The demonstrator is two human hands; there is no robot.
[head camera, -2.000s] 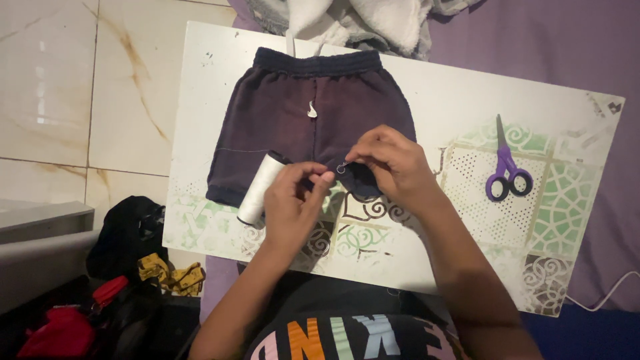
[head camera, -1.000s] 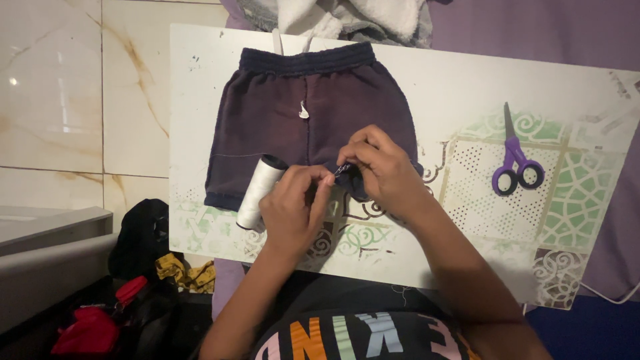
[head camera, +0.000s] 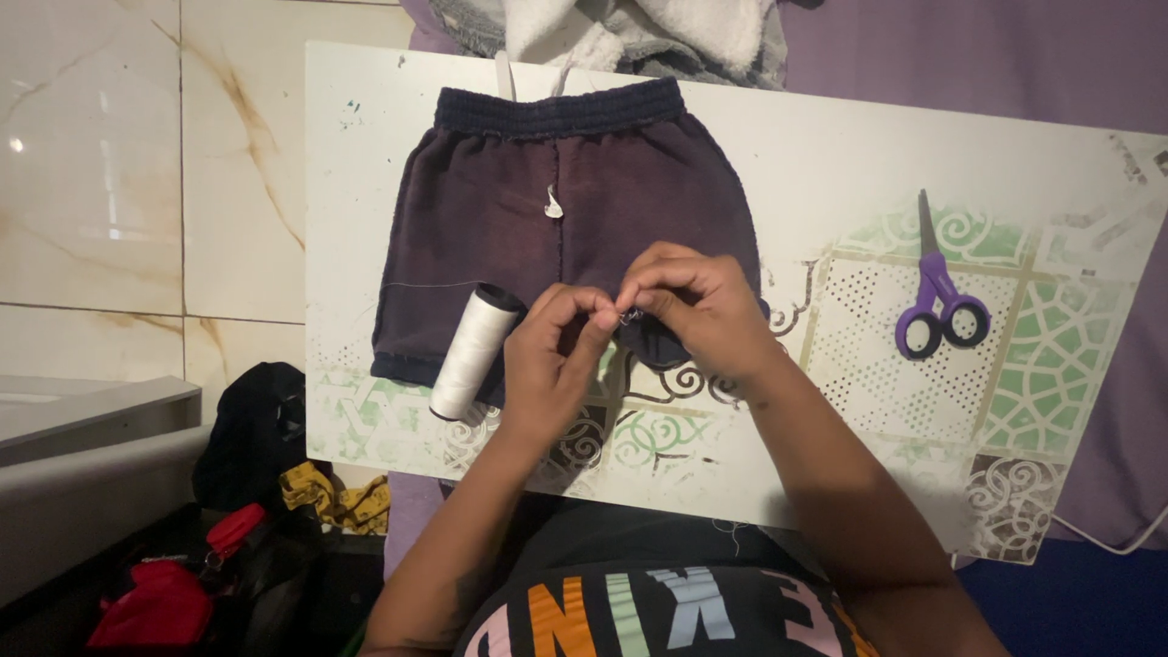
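Dark shorts, seams and a white tag showing, lie flat on a white patterned board. My left hand and my right hand meet fingertip to fingertip over the hem of the leg on the right. Between them the dark hem cloth is bunched, with light thread loops on it. My right fingers pinch the cloth; what exactly my left fingertips grip is too small to tell, and no needle can be made out. A spool of white thread lies against my left hand, on the other leg. Thread crosses that leg.
Purple-handled scissors lie on the board at the right, blades pointing away from me. Grey and white fabric is bunched beyond the far edge. Dark, red and yellow items lie at the lower left, and a white cable runs at the lower right.
My fingertips have come together at the hem, where a small gap showed between them two seconds ago. The shorts, spool and scissors stay in place on the board.
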